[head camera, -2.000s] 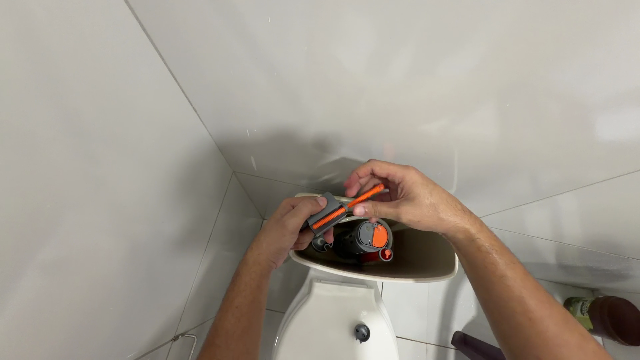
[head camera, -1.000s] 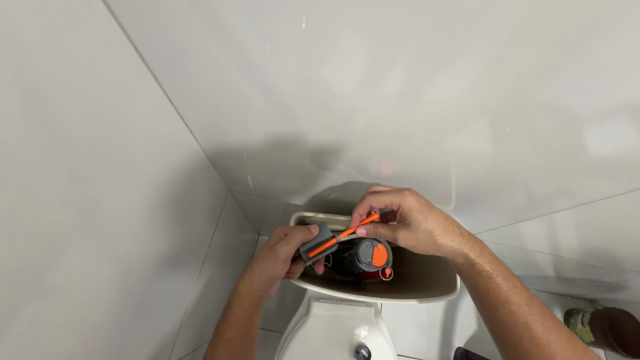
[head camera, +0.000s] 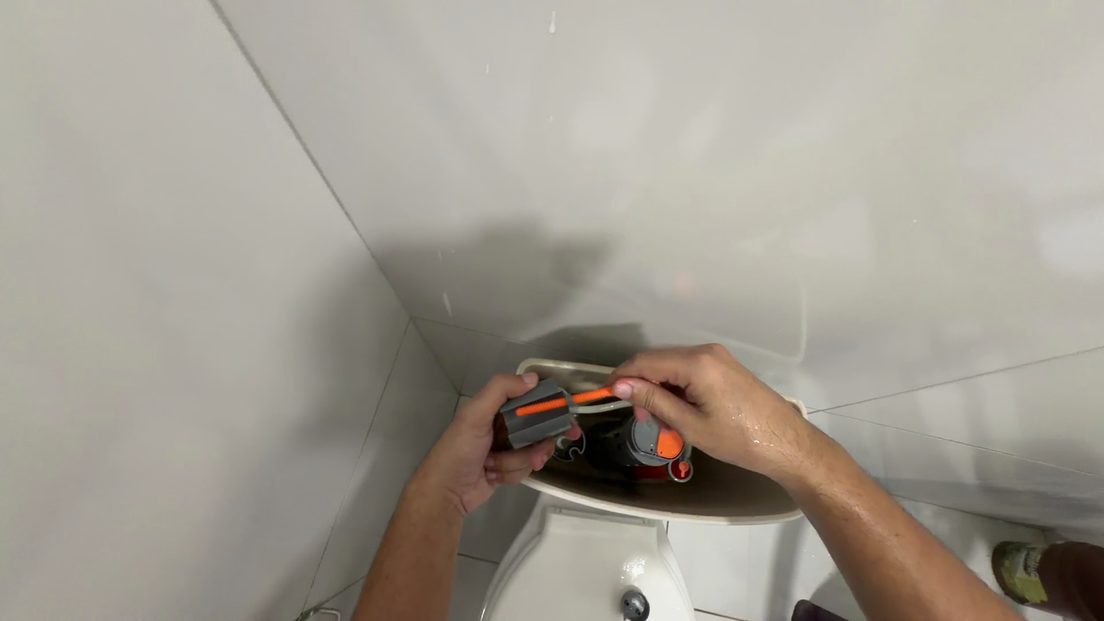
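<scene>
My left hand (head camera: 492, 440) grips a grey plastic toilet fill valve float (head camera: 536, 414) above the left part of an open toilet cistern (head camera: 733, 517). An orange plastic rod (head camera: 593, 396) lies along the float and sticks out to the right. My right hand (head camera: 716, 405) pinches the rod's outer end between thumb and fingers. Inside the cistern, below my right hand, stands a grey and orange flush valve (head camera: 657, 440) with a small red-orange part in a ring (head camera: 680, 468) beside it. The rod's far tip is hidden by my fingers.
The closed toilet lid (head camera: 586, 569) is in front of the cistern, with a round dark push button (head camera: 635, 605) on it. Tiled walls (head camera: 690, 172) rise behind and at the left. A brown bottle (head camera: 1061, 573) and a dark object (head camera: 813, 611) are at the lower right.
Less of the orange rod shows between the float and my right fingers than before. Both hands have kept hold of the parts. The view has shifted slightly.
</scene>
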